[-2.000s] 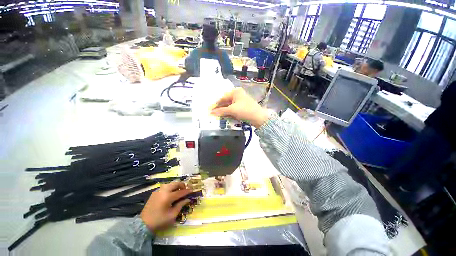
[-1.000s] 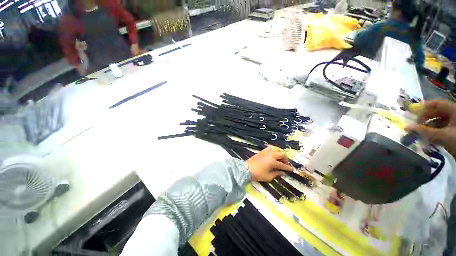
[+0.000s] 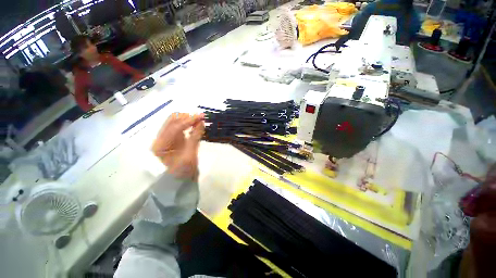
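Note:
My left hand [image 3: 179, 144] is raised at the left ends of the loose pile of black straps [image 3: 247, 122]; its thumb and fingertips are close together, but blur hides whether they grip a strap. Silver hooks show at the pile's right ends, beside the sewing machine head [image 3: 348, 126]. A neat stack of black straps [image 3: 304, 231] lies at the near table edge. A dark reddish, blurred shape [image 3: 483, 222], cut off by the right edge, looks like my right hand; its fingers cannot be made out.
Yellow tape [image 3: 380, 232] crosses the work plate. A clear plastic bag [image 3: 448, 217] and a red cord [image 3: 454, 165] are at the right. A small white fan [image 3: 50, 207] is at lower left. A person in red sleeves [image 3: 100, 73] is across the table.
My left hand has moved from the hooked strap ends to the pile's left ends. The right hand has left the top of the machine head. The view has shifted.

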